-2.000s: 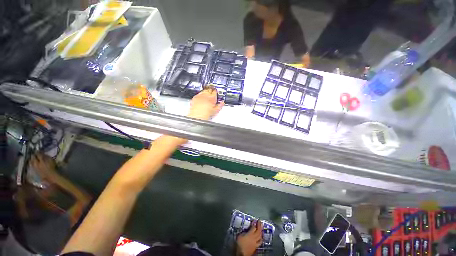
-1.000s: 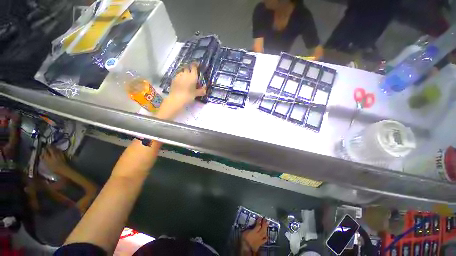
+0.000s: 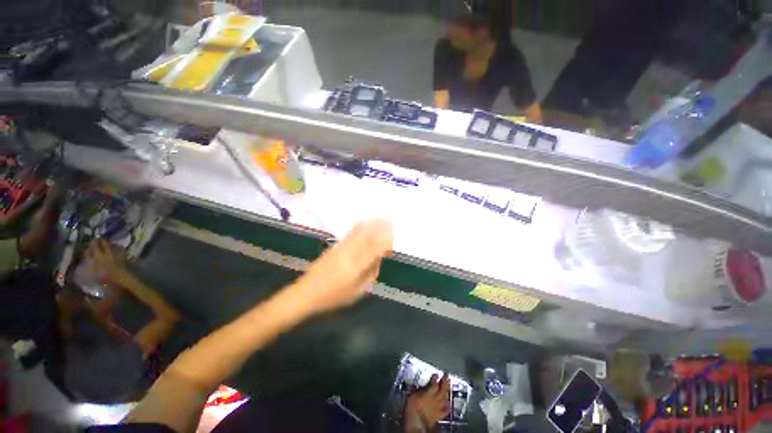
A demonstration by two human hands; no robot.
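A gridded tray (image 3: 459, 397) lies at the bottom centre, on the green bench surface. My right hand (image 3: 430, 404) is on this tray with its fingers over the cells and appears to grip it; part of the hand is cut off by the lower edge. My left hand (image 3: 369, 245) is blurred above the white shelf's near edge, away from the trays. Its fingers look curled, and whether they hold something cannot be told. Black compartment trays (image 3: 366, 100) and a lone gridded tray (image 3: 512, 134) stand on the shelf, partly hidden by a metal rail.
The metal rail (image 3: 474, 161) crosses above the shelf. An orange-labelled packet or bottle (image 3: 278, 162), a white box (image 3: 292, 68) and clear plastic cups (image 3: 618, 232) are on the shelf. A smartphone (image 3: 575, 401) and red trays (image 3: 703, 393) are lower right. Neighbours' arms (image 3: 127, 283) show left; a person (image 3: 482, 72) is behind.
My left hand has left the black trays and come back towards me, to the shelf's near edge. The view has shifted, so the rail now crosses the trays. My right hand stays at the tray.
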